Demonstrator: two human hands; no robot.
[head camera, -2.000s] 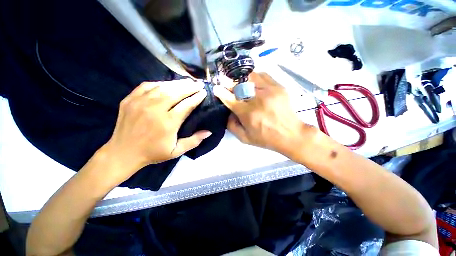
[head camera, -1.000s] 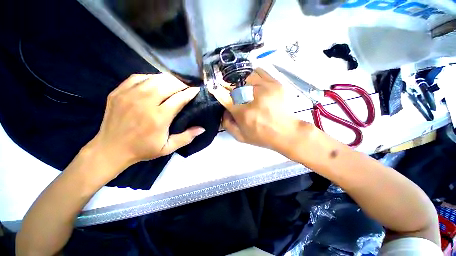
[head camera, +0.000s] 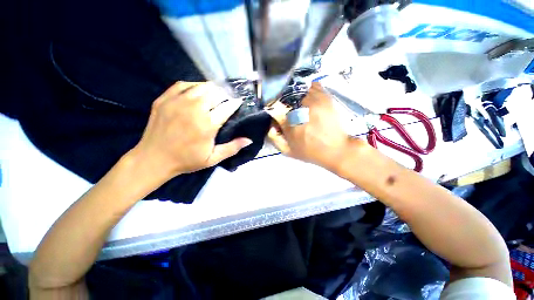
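A large black garment piece (head camera: 117, 111) lies over the left of the machine table, its edge running under the white sewing machine head (head camera: 205, 41). My left hand (head camera: 187, 126) lies on the cloth, fingertips at the needle area and thumb apart, holding a black fold. My right hand (head camera: 313, 126) is just right of the needle area, its fingertips at the edge of the cloth, partly behind a grey knob (head camera: 297, 116). The needle and presser foot are mostly hidden by the machine head and fingers.
Red-handled scissors (head camera: 404, 135) lie right of my right hand. Black scraps (head camera: 399, 76), a dark folded strip (head camera: 451, 114) and black snips (head camera: 489, 123) lie further right. The white table (head camera: 234, 205) has a ruler strip along its front edge. Below are dark cloth and a clear plastic bag (head camera: 386, 263).
The view has tilted upward and shows more of the machine head and its lettering. Both hands remain at the needle area on the cloth, with little change in their grip.
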